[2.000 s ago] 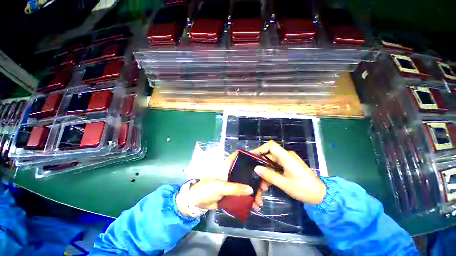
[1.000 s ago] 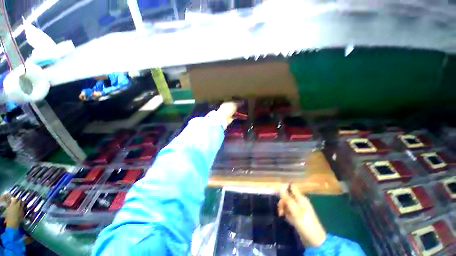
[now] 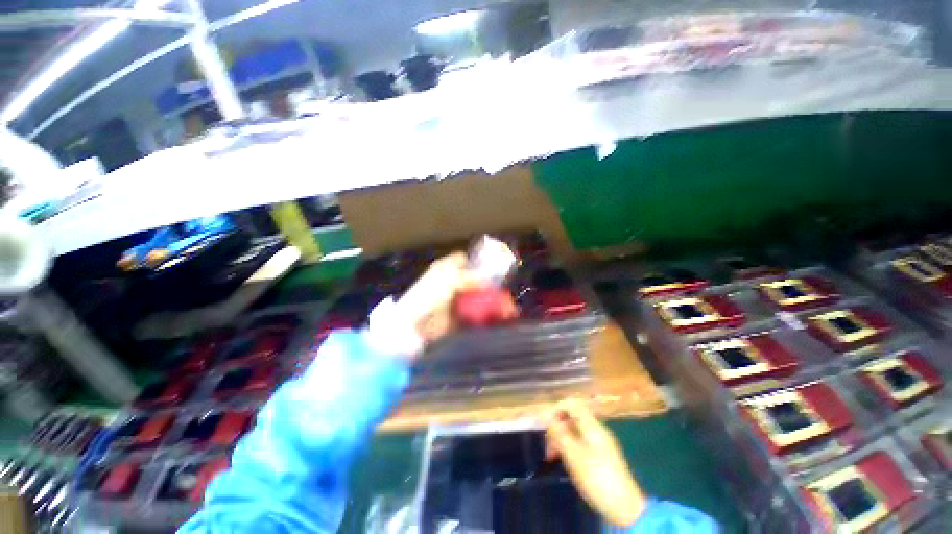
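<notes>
My left hand (image 3: 426, 300) is stretched out over the back tray stack (image 3: 501, 360). It is blurred, with its fingers on a red device (image 3: 485, 306) that has a bright, shiny upper part. My right hand (image 3: 595, 464) is low at centre right, by the right side of the lens tray (image 3: 426, 475). Its fingers are bent together, and blur hides whether anything is between them. The lens tray shows dark panels and is cut off by the bottom edge.
Right trays hold red devices with pale-framed screens (image 3: 790, 415). Left trays hold red devices with dark upper parts (image 3: 232, 426). A wooden board (image 3: 626, 370) lies under the back stack, with brown cardboard (image 3: 449, 214) behind. A pale shelf (image 3: 313, 162) crosses above.
The view has tilted up from the bench. My hands have parted from the device they held together. My left hand reached to the back stack and has since drawn slightly nearer with a red device.
</notes>
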